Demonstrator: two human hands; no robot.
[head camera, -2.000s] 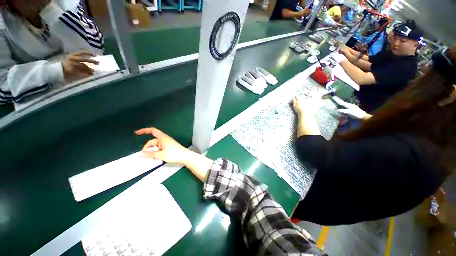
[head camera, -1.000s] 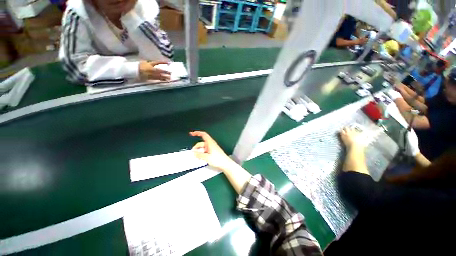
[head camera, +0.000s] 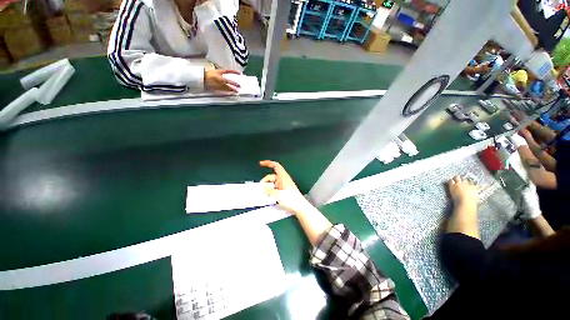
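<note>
My right hand (head camera: 281, 189), in a plaid sleeve, reaches in from the lower right. Its fingers are on the right end of a narrow white strip (head camera: 225, 197) and pinch it, with one finger extended up and left. The strip lies level over the dark green belt, beside the pale rail; its underside is hidden. A white label sheet (head camera: 228, 256) with small printed marks at its lower end lies on the near green surface. My left hand is not in view.
A slanting pale post (head camera: 390, 119) stands right of my hand. White products (head camera: 398, 149) lie behind it. Silvery bubble wrap (head camera: 406, 219) and a neighbour's arm (head camera: 462, 212) are at right. A person in white (head camera: 169, 69) sits opposite; folded white pieces (head camera: 53, 81) lie far left.
The view has turned left, so the hand, strip, sheet and post appear further right. The folded white pieces have come into view. My right hand keeps its hold on the strip.
</note>
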